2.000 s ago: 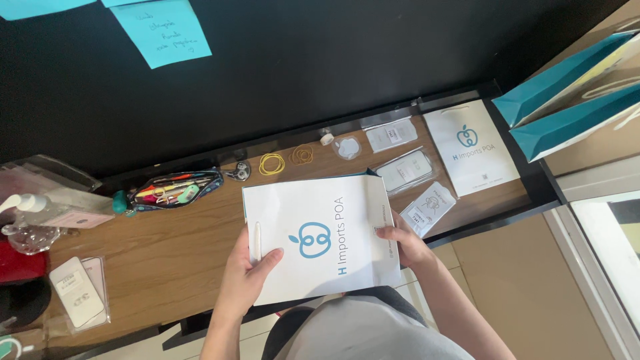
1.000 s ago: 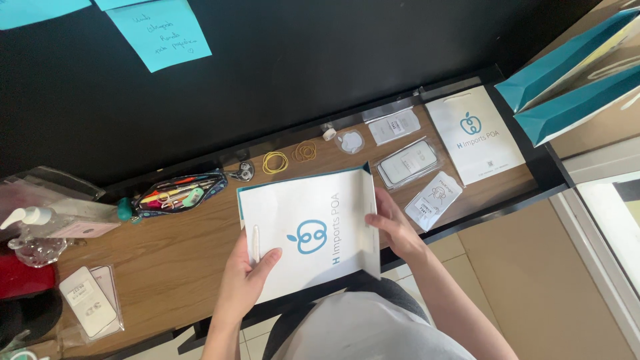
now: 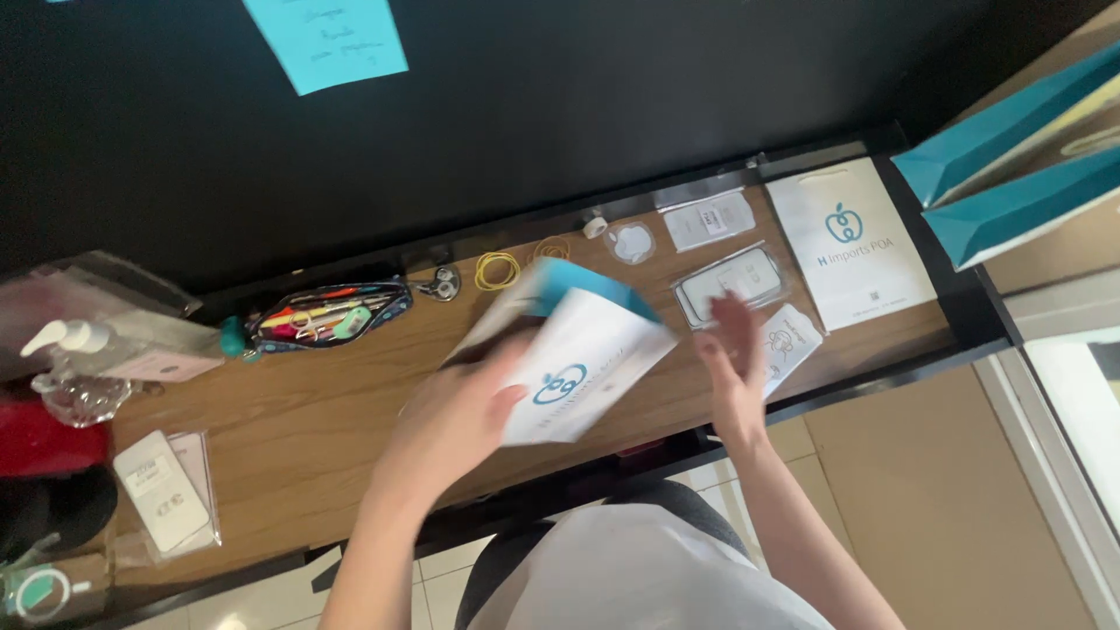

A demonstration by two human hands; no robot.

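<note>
A white paper gift bag (image 3: 573, 372) with a teal inside and a blue apple logo is tilted over the wooden desk, its opening partly showing. My left hand (image 3: 468, 416) grips its left side; motion blurs the hand and the bag. To the right of the bag, my right hand (image 3: 735, 350) is raised with the fingers apart, holding nothing. Beyond that hand lie a packaged clear phone case (image 3: 731, 284) and a white printed packet (image 3: 787, 346). A second white bag (image 3: 853, 245) lies flat at the desk's right end.
Along the back edge are an open pencil case (image 3: 332, 315), yellow elastic bands (image 3: 497, 271), a roll of white tape (image 3: 595, 227) and an apple-shaped sticker (image 3: 630, 242). At the left stand a pump bottle (image 3: 79, 337) and packaged phone items (image 3: 166, 490). Teal-lined bags (image 3: 1006, 157) stand upper right.
My right hand has let go of the bag and moved off to its right. The bag, held flat by both hands before, is now tilted in my left hand with its teal inside showing.
</note>
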